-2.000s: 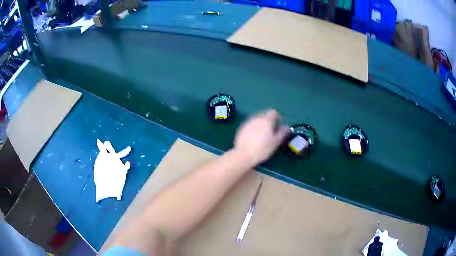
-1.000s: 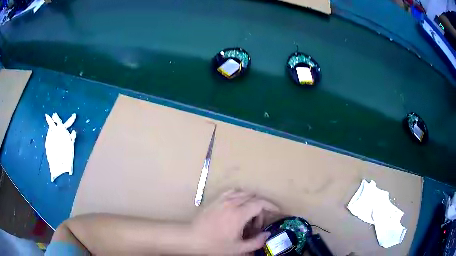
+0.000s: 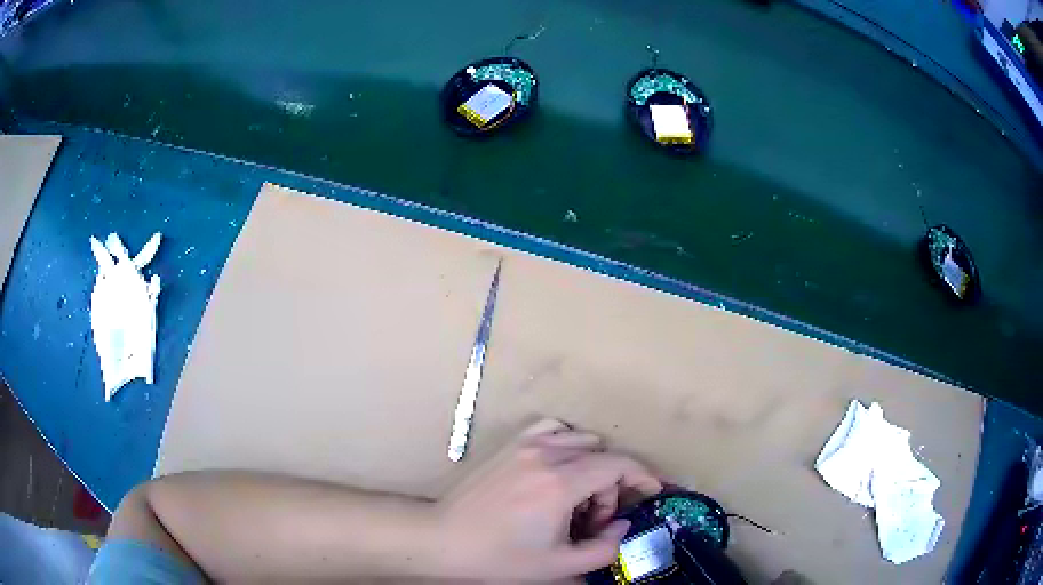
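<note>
My left hand grips a round black open shell unit at the bottom centre, with fingers at its left side. Inside are a green circuit board and a silver battery with a yellow edge. A thin dark wire sticks out to the right. A thick black barrel, probably a glue syringe, leans over the unit from the bottom edge, its tip near the battery. My right hand is almost wholly cut off; only a blurred bit shows. Silver-white tweezers lie on the cardboard mat.
Three more units lie on the dark green belt: left, middle and far right. A white glove lies on the bench at left. White cloth or paper lies at the mat's right. A dark box stands far right.
My left hand has come from over the belt to the mat and now holds a unit. One fewer unit shows on the belt. The black barrel has come in over the held unit. The view has shifted down.
</note>
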